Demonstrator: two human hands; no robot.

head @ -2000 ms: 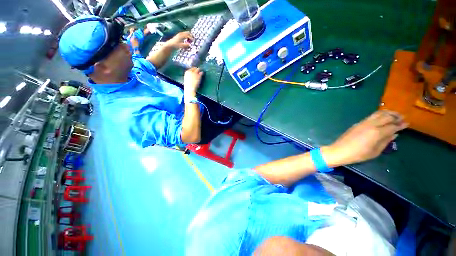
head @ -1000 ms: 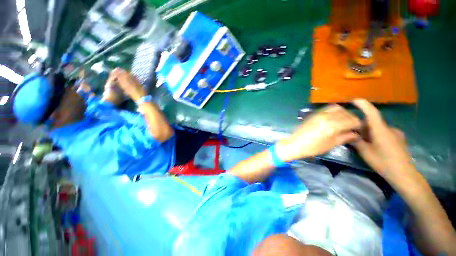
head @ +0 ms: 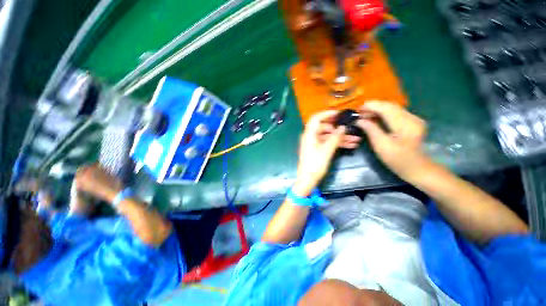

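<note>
A small black part (head: 348, 121) is held between the fingertips of both my hands, just in front of the press base. My left hand (head: 320, 143) has a blue wrist band and grips it from the left. My right hand (head: 395, 134) grips it from the right. The toggle press (head: 383, 77) has an orange base and upright, with its nest (head: 342, 89) just beyond my fingers. The red press handle (head: 364, 13) is at the top. The picture is blurred, and the fingers partly cover the part.
A blue dispenser box (head: 179, 134) is at left, with a yellow line to a white connector (head: 254, 138). Several loose black parts (head: 254, 125) lie between box and press. A blister tray (head: 509, 77) is at right. Another person in blue (head: 108, 257) sits at left.
The view has turned right, bringing the press to the middle and the blister tray into view. My right hand has come in, and both hands now hold the black part near the press.
</note>
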